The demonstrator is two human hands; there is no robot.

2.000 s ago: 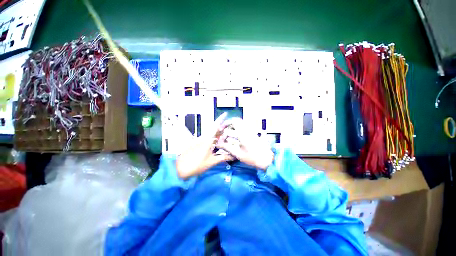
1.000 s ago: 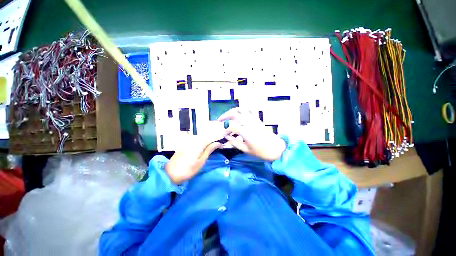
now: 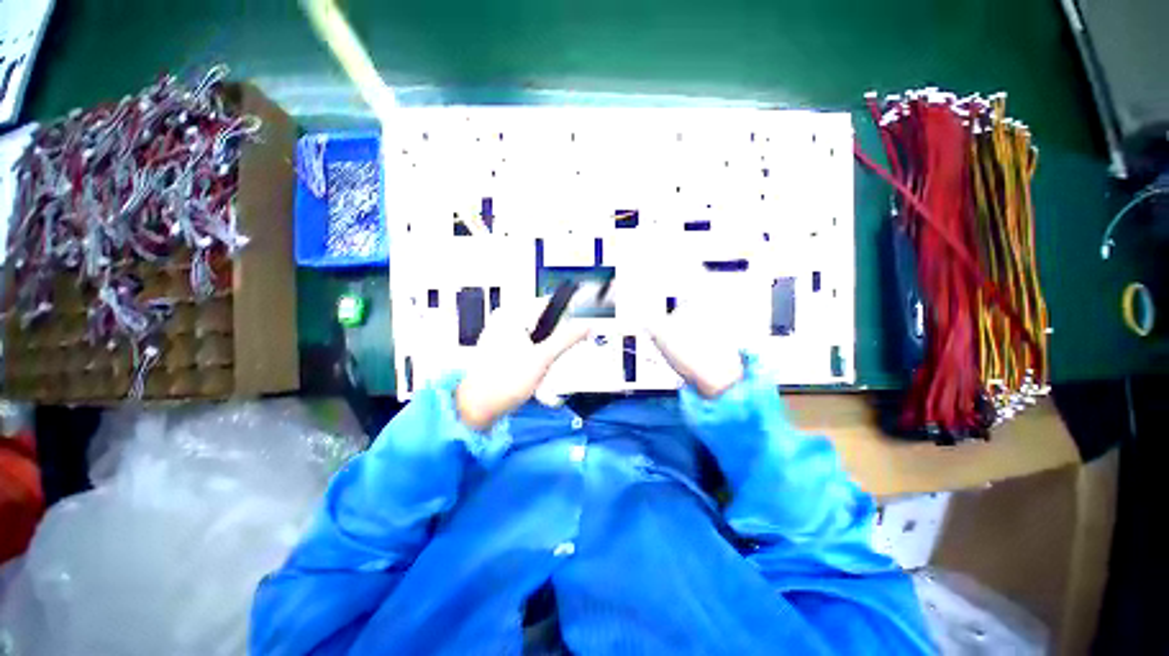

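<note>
A flat white panel [image 3: 513, 154] with many dark slots and a large central hole lies in front of me. My left hand [image 3: 519, 372] is over its near edge. A tilted black strip [image 3: 554, 311] shows at my left fingertips, across the hole's left side, and looks held there. My right hand [image 3: 692, 356] is over the near edge, right of the hole. Its fingers are washed out against the panel, so whether it holds something is unclear. A thin yellowish lead [image 3: 472, 222] shows at the panel's upper left slots.
A blue bin [image 3: 304, 205] of small silvery parts and a green-topped item [image 3: 350, 309] are left of the panel. Farther left are tangled harnesses [image 3: 122, 192] on a divided cardboard tray [image 3: 265, 256]. Red [image 3: 942, 256] and yellow-black harnesses [image 3: 1010, 244] lie right. A blurred yellow strip [image 3: 349, 54] hangs at upper left.
My hands were together at the central hole and are now apart. The black strip now shows at my left fingertips. The thin lead no longer shows straight between the slots. The yellow strip's view has shifted.
</note>
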